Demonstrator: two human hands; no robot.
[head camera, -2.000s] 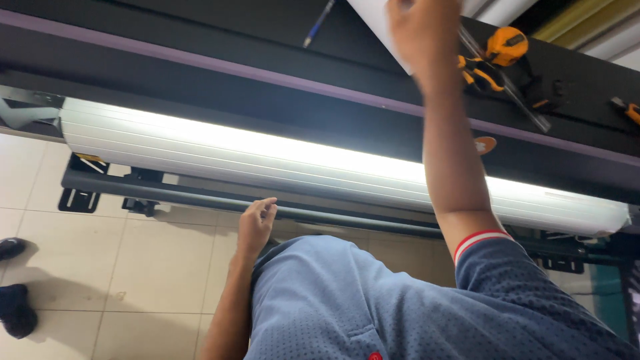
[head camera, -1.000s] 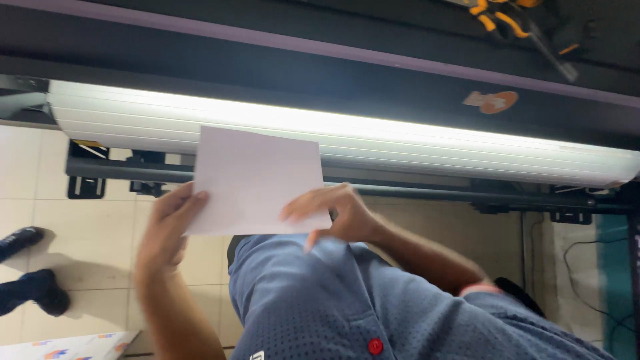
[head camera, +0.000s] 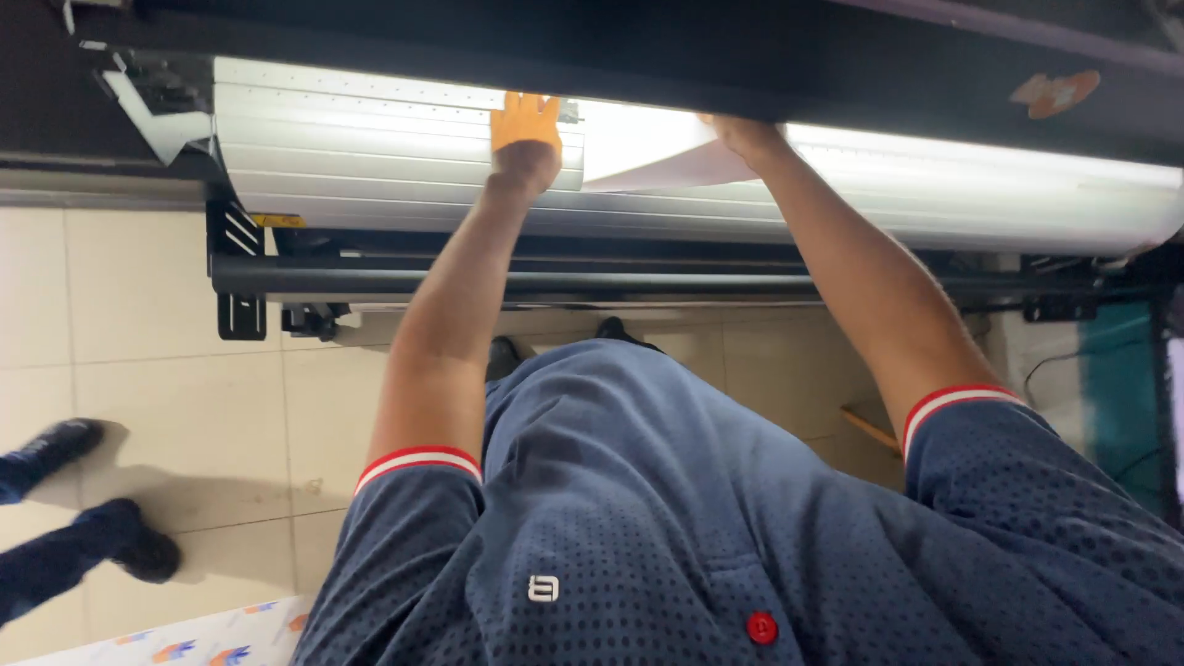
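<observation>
A white sheet of paper (head camera: 647, 148) lies on the lit, curved metal platen (head camera: 370, 157) of a wide-format printer, its upper part hidden under the dark front cover (head camera: 647, 55). My right hand (head camera: 745, 143) is at the sheet's right edge, the fingers partly hidden by the cover and the paper, which curls up near it. Just left of the sheet, my left hand (head camera: 527, 139) rests on the platen with its fingers pointing under the cover, and nothing shows in it. A small dark clamp-like part (head camera: 569, 112) sits between the left hand and the sheet.
A black horizontal bar (head camera: 647, 285) with a slotted bracket (head camera: 242, 268) runs below the platen. Another person's shoes (head camera: 143, 541) stand on the tiled floor at left. A printed white sheet (head camera: 213, 638) shows at bottom left. An orange sticker (head camera: 1056, 94) marks the cover.
The paper, held in front of my body a second ago, is now on the platen and partly under the cover. Both hands have moved forward to the platen. The tools have left view.
</observation>
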